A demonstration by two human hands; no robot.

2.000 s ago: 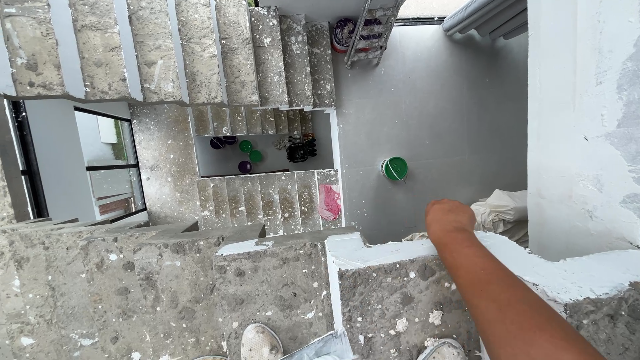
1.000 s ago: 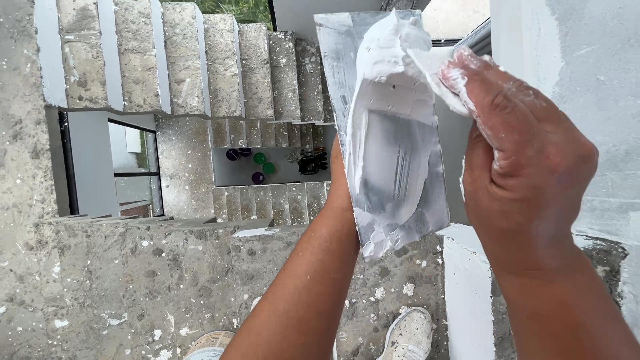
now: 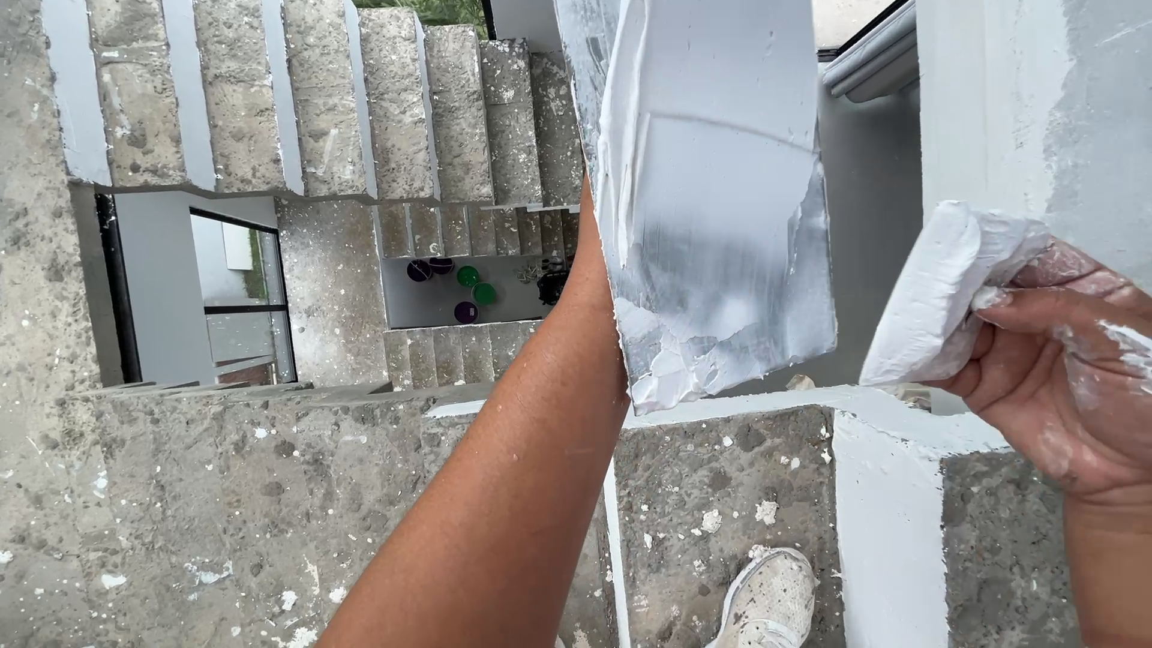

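A rectangular metal plate point(image 3: 720, 207) fills the upper middle, smeared with white compound that is thick along its left side and bottom edge. My left forearm point(image 3: 504, 432) runs up behind it; my left hand is hidden under the plate and holds it. To the right, my right hand point(image 3: 1062, 342) pinches a thick white-coated piece point(image 3: 936, 297) between thumb and fingers. Whether a blade lies under that coating cannot be told. It is apart from the plate. White smears cover my right thumb and fingers.
Speckled concrete steps point(image 3: 315, 108) descend around an open stairwell, with buckets point(image 3: 468, 274) far below. A white-coated ledge point(image 3: 900, 414) borders the drop. My splattered shoe point(image 3: 774, 594) stands on the step. A pale wall point(image 3: 1008, 108) rises at right, a window point(image 3: 243, 297) at left.
One arm reached over the ledge two seconds ago. A second ago the white-coated piece was at the plate's upper right edge; now my right hand is lower and apart, and less compound sits on the plate's face.
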